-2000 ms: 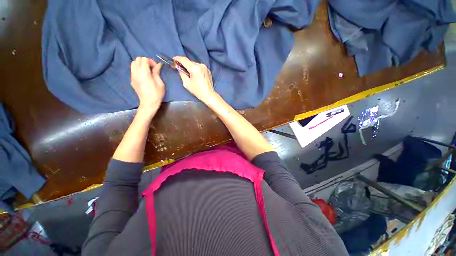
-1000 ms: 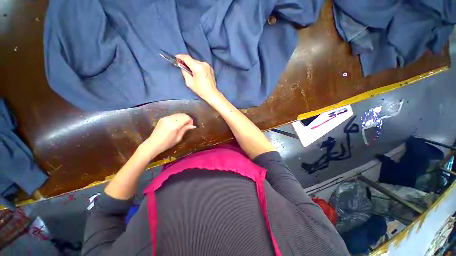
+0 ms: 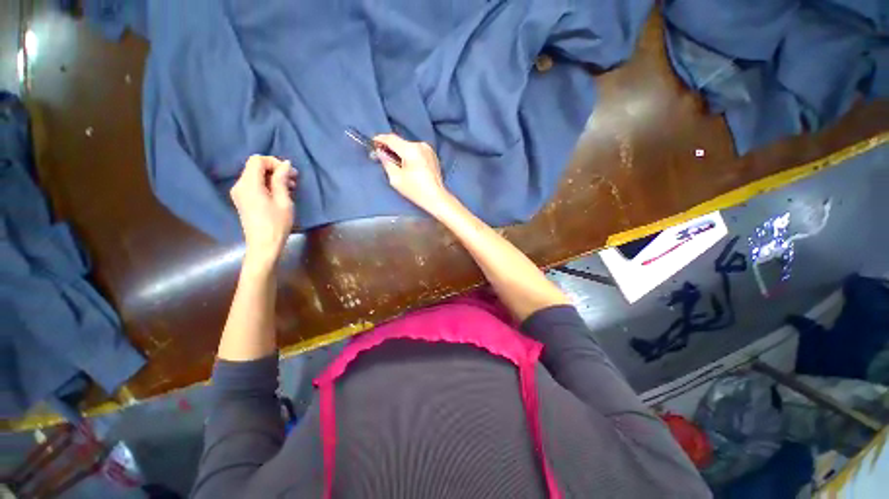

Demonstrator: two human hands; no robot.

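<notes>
A blue-grey jacket (image 3: 341, 88) is spread over the brown table in front of me, with a small brassy button (image 3: 544, 62) at its right part. My right hand (image 3: 411, 171) holds thread snips (image 3: 375, 146) over the lower part of the jacket, their thin blades pointing up and left. My left hand (image 3: 264, 205) is at the jacket's lower left edge, fingers curled in. Whether it pinches cloth or a thread cannot be seen.
Other blue-grey jackets lie at the left (image 3: 49, 283) and far right (image 3: 770, 68). The brown table (image 3: 390, 258) has a yellow edge. A white card (image 3: 668, 255) is beyond it, right. A grey plastic bag (image 3: 741, 414) and dark cloth lie at lower right.
My left hand left the jacket for the table's near side, and is now back over the jacket's lower left part. My right hand still holds the snips. The view has shifted somewhat.
</notes>
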